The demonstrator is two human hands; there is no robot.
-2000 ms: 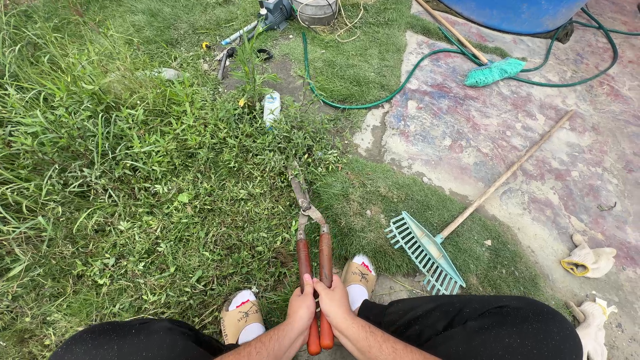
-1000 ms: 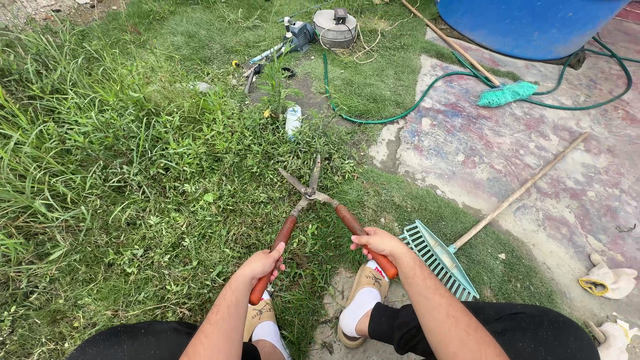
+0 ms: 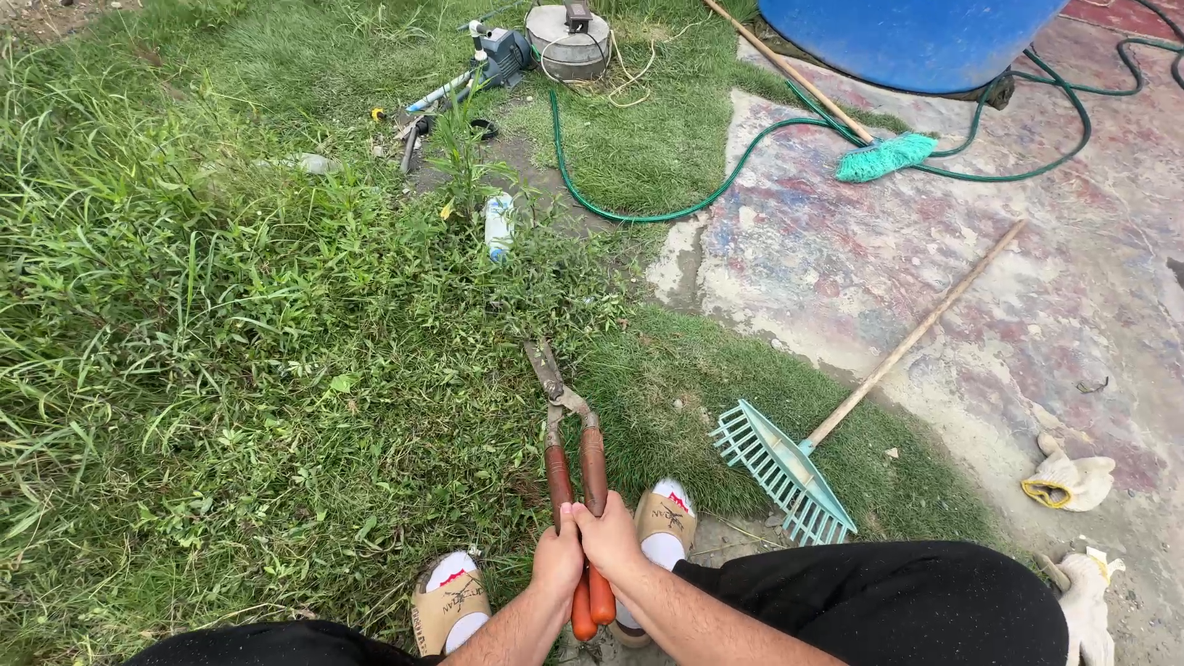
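Observation:
A pair of hedge shears [image 3: 558, 393] with worn metal blades and reddish wooden handles points forward, low in the grass between my feet. My left hand [image 3: 558, 561] is wrapped around the left handle, and my right hand [image 3: 610, 538] grips the right one. Both hands touch, with the handles side by side and the blades nearly together. The blade tips lie at the edge of leafy weeds [image 3: 555, 287], which partly hide them. Beyond these weeds lies a white and blue plastic bottle [image 3: 499, 225].
A green plastic rake [image 3: 786, 467] lies right of my feet, near two work gloves [image 3: 1070, 477]. Farther off are a green hose [image 3: 666, 219], a teal-headed broom [image 3: 885, 157], a blue tub [image 3: 911, 37] and an electric water pump [image 3: 502, 57]. Tall grass [image 3: 111, 277] grows at left.
One second ago the shears were spread with my hands apart; now the handles are together and my hands meet. Two seconds ago they were also together.

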